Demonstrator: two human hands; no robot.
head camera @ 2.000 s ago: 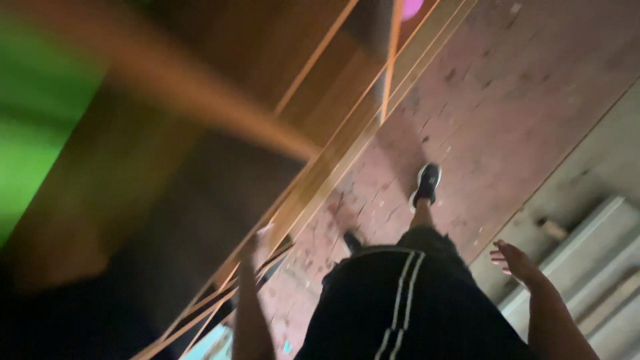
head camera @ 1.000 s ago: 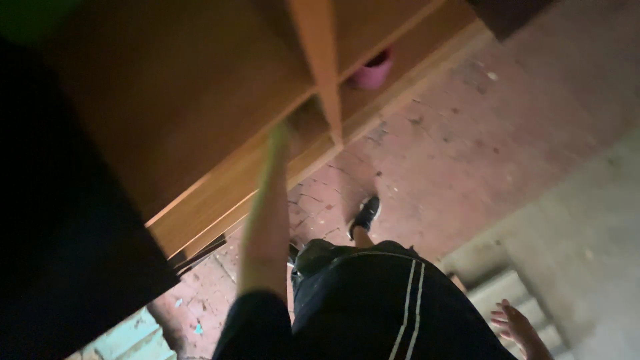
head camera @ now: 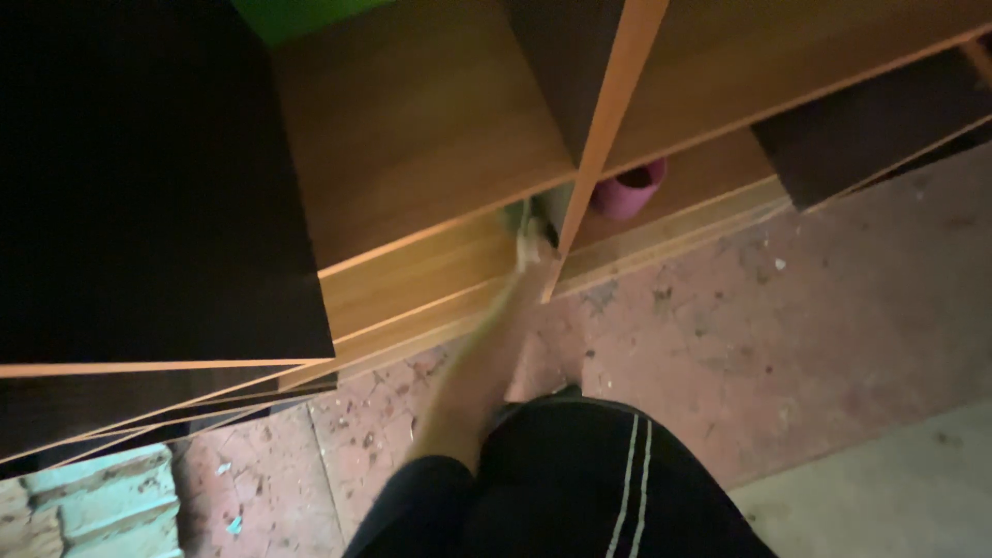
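Note:
My left hand (head camera: 535, 244) reaches into a lower compartment of a wooden shelf unit (head camera: 434, 248), close to the upright divider (head camera: 593, 155). Blur hides its fingers. A greenish object (head camera: 513, 215) lies at the fingertips; whether the hand holds it, I cannot tell. On the other side of the divider, a pink pot or cup (head camera: 629, 190) with a dark opening rests in the neighbouring compartment. My right hand is out of the frame.
A dark cabinet panel (head camera: 155, 194) fills the left side. Another dark panel (head camera: 876, 128) stands at the right. Pale turquoise ridged sheets (head camera: 116, 496) lie at the lower left on the stained reddish floor (head camera: 721, 333), which has small debris. Green shows at the top.
My left hand has moved farther into the lower compartment, near the divider. My right hand, visible at the lower right before, has left the frame. The view has shifted along the shelves.

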